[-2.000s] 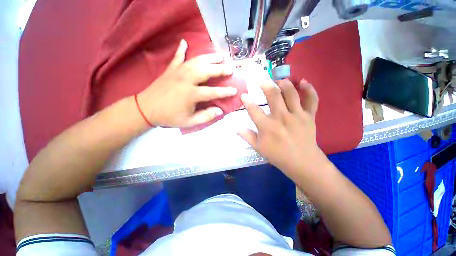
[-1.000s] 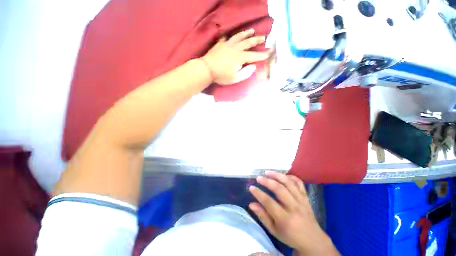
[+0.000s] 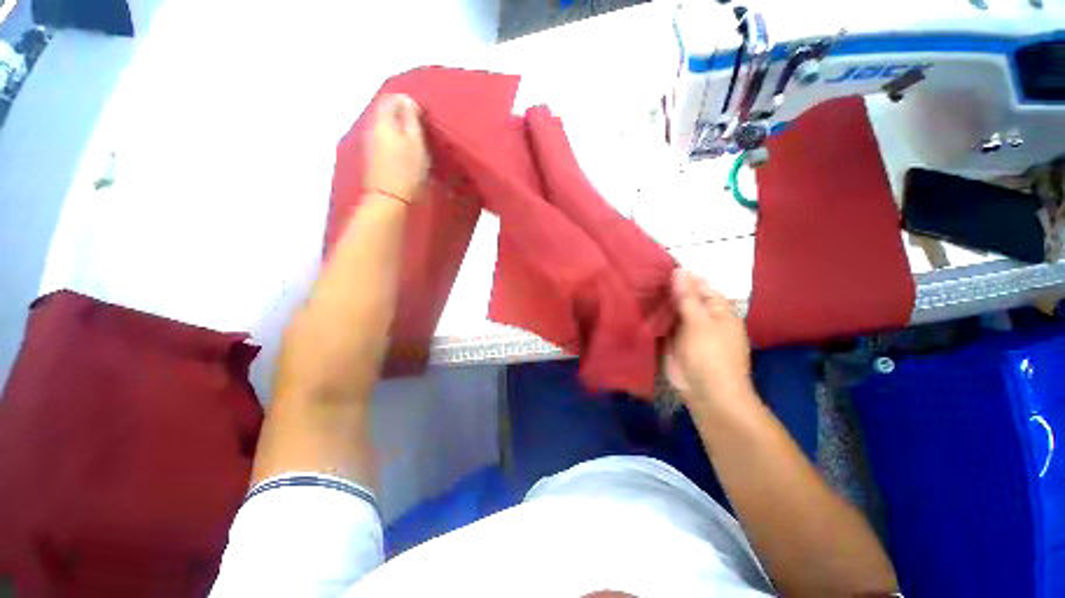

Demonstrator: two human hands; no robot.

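A red fabric piece (image 3: 561,240), crumpled and partly folded, spans between my two hands over the table front. My left hand (image 3: 398,146) is closed on its upper left part; the fingers are slightly blurred. My right hand (image 3: 705,341) grips its lower right end near the table's front edge. The white sewing machine (image 3: 806,76) with a blue stripe stands at the upper right; the fabric is apart from its needle area (image 3: 747,138). A smaller red cut piece (image 3: 827,234) lies flat right of the needle.
A green ring (image 3: 743,181) lies beside the smaller piece. A black smartphone (image 3: 973,215) lies on the table at right. A dark-red pile (image 3: 123,450) hangs at far left. A blue crate (image 3: 963,450) stands lower right. Ruler markings (image 3: 502,350) run along the table's front edge.
The large red fabric has come away from the machine and is now gathered between both hands. My right hand has taken hold of it. The view has shifted, showing more of the left side.
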